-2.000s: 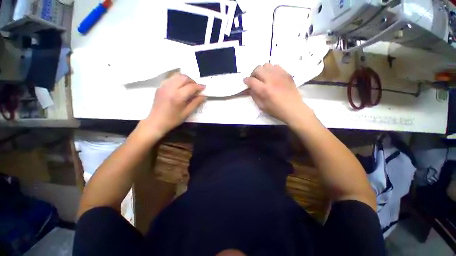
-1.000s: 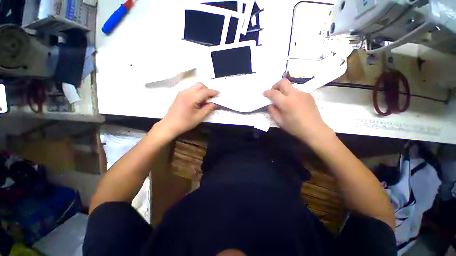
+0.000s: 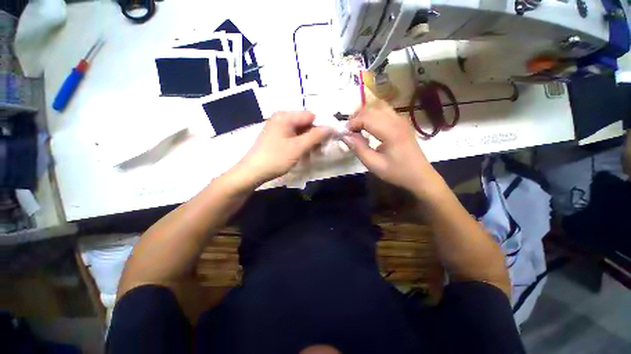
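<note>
My left hand (image 3: 285,144) and my right hand (image 3: 385,144) meet in front of the sewing machine. Their fingertips pinch a small white piece (image 3: 335,133) between them, probably the white strip; its shape is mostly hidden by the fingers and blurred. A dark patch piece with white border (image 3: 234,110) lies left of my left hand. More dark patch pieces (image 3: 184,75) lie overlapped in a loose pile behind it. Another white strip (image 3: 153,148) lies slightly curled at the left of the table.
The white sewing machine head (image 3: 477,28) stands at the upper right. Red-handled scissors (image 3: 434,108) lie right of my right hand. A blue-handled screwdriver (image 3: 70,88) lies at the far left, black-handled scissors (image 3: 137,7) at the top. Grey-white cloth (image 3: 515,235) hangs below right.
The view has shifted right. My hands have come together from holding the white strip stretched between them. The strip's long span no longer shows.
</note>
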